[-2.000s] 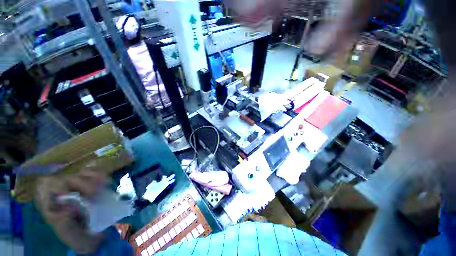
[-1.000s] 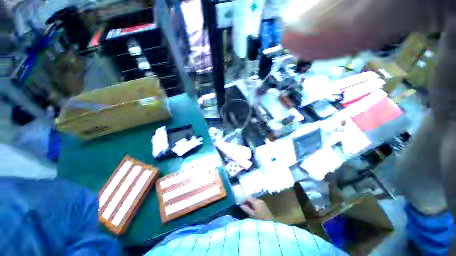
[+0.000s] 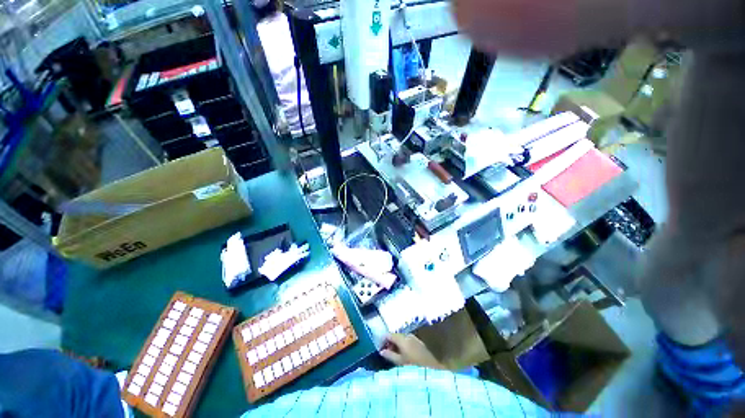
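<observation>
Two reddish-brown trays [image 3: 180, 355] [image 3: 296, 342] with rows of white pieces lie side by side on the green mat. A blue sleeve [image 3: 57, 384] shows at the lower left, but my left hand is not visible. A small bare hand [image 3: 408, 351] is at the bench edge by my smock, partly hidden. A large blurred hand [image 3: 564, 28] is very close at the top right, cut off, above a blue cuff. I cannot tell which of these two is my right hand, nor whether either holds anything.
A long carton [image 3: 155, 216] and a black bin [image 3: 260, 255] with white cloths stand on the mat. The control panel [image 3: 480, 235] and gantry machine [image 3: 365, 57] are to the right. An open blue-lined carton [image 3: 600, 339] is below. A person's pale clothing [image 3: 280, 69] shows behind.
The hand with a white sheet at the left has gone from view, and both trays now show fully. The view has swung left and steadied. The large blurred hand stays near the top right.
</observation>
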